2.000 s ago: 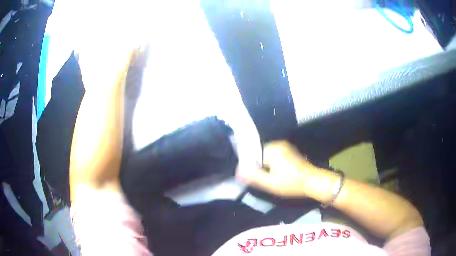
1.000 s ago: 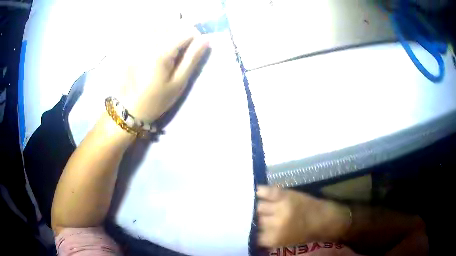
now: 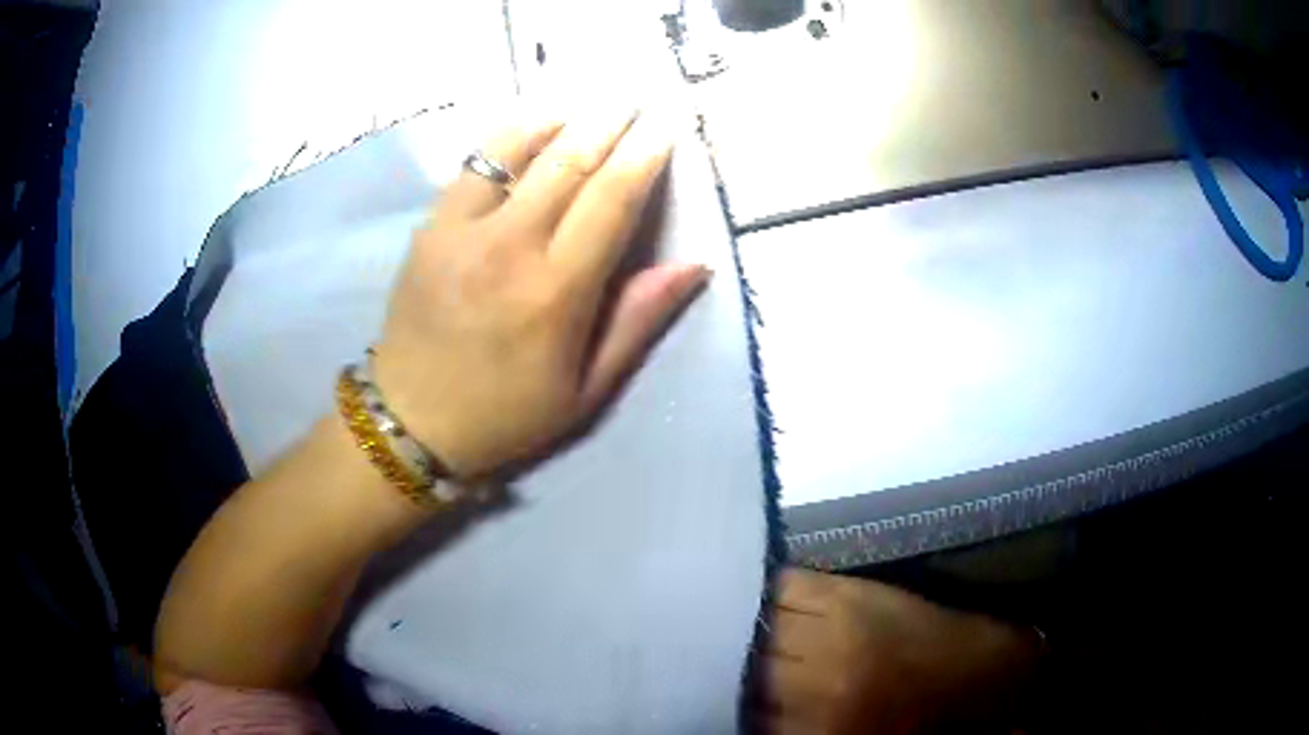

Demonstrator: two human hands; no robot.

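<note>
A large garment panel [image 3: 603, 531], pale blue-grey side up with a dark frayed raw edge on its right, lies on the white table and hangs over its near edge. My left hand [image 3: 531, 273] lies flat on the panel below the needle area, fingers pointing up, thumb apart, wearing a ring and bracelets. My right hand [image 3: 861, 646] is at the lower right, in shadow, at the panel's dark edge; its fingertips are hidden by the cloth, so its hold is hard to see. The needle area [image 3: 701, 58] is partly lost in glare at top centre.
The beige machine bed [image 3: 948, 115] is at the upper right, with a straight seam against the white table [image 3: 1005, 316]. Blue looped handles [image 3: 1242, 216] lie at the far right. A ruler strip [image 3: 976, 510] follows the near table edge. Black cloth [image 3: 158, 431] is at the left.
Since the first frame, the panel has been laid flat and my left hand has come onto it. In the last second, my left hand has spread and shifted right; my right hand has moved slightly down.
</note>
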